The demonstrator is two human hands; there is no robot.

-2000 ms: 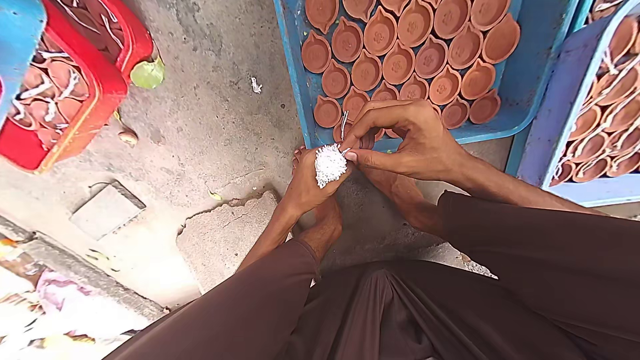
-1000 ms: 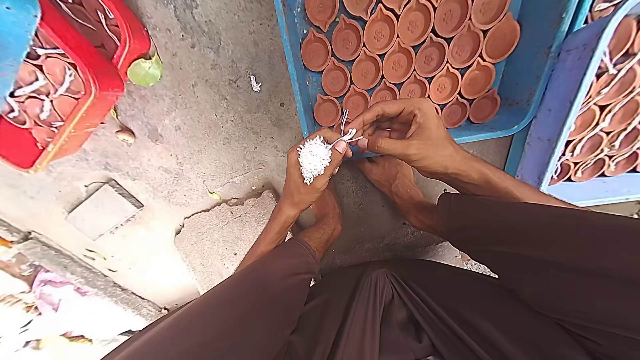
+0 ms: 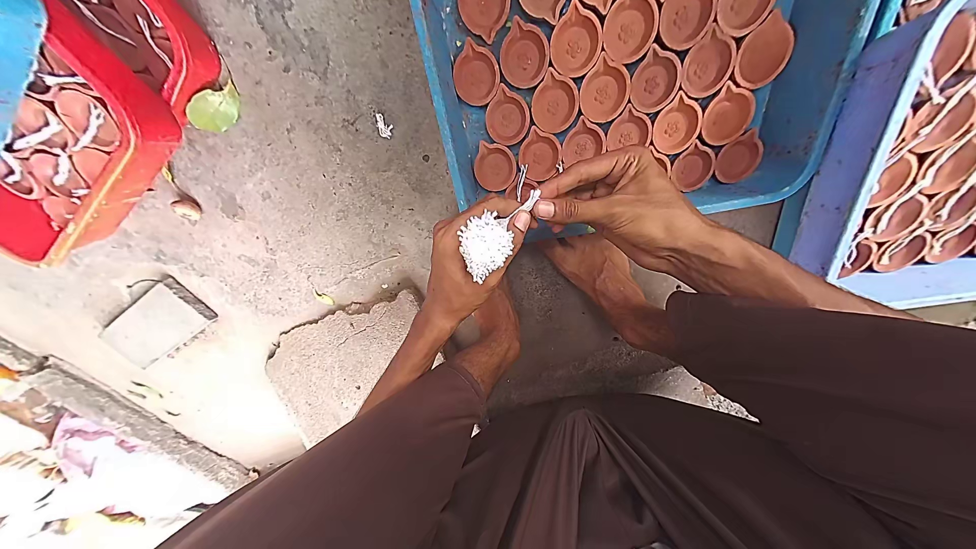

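My left hand (image 3: 461,263) is closed around a bundle of white cotton wicks (image 3: 486,245), whose cut ends show above the fist. Between its thumb and the fingertips of my right hand (image 3: 625,206) a looped white wick (image 3: 526,204) stands out. My right thumb and forefinger pinch at this wick. Both hands are over the near edge of a blue plastic crate (image 3: 820,145) that holds rows of small clay oil lamps (image 3: 605,90), each with a pointed lip. Bits of white wick show at the lamps nearest my hands.
Red crates (image 3: 156,145) at the left and a pale blue crate (image 3: 820,175) at the right hold clay lamps with white wicks. My bare feet are below my hands, beside a broken concrete slab (image 3: 343,362). A green leaf (image 3: 213,108) and a wick scrap (image 3: 383,126) lie about.
Two seconds ago the fingertips of my right hand were at the bundle's edge; now a looped wick shows between the hands. My left hand has kept hold of the bundle.
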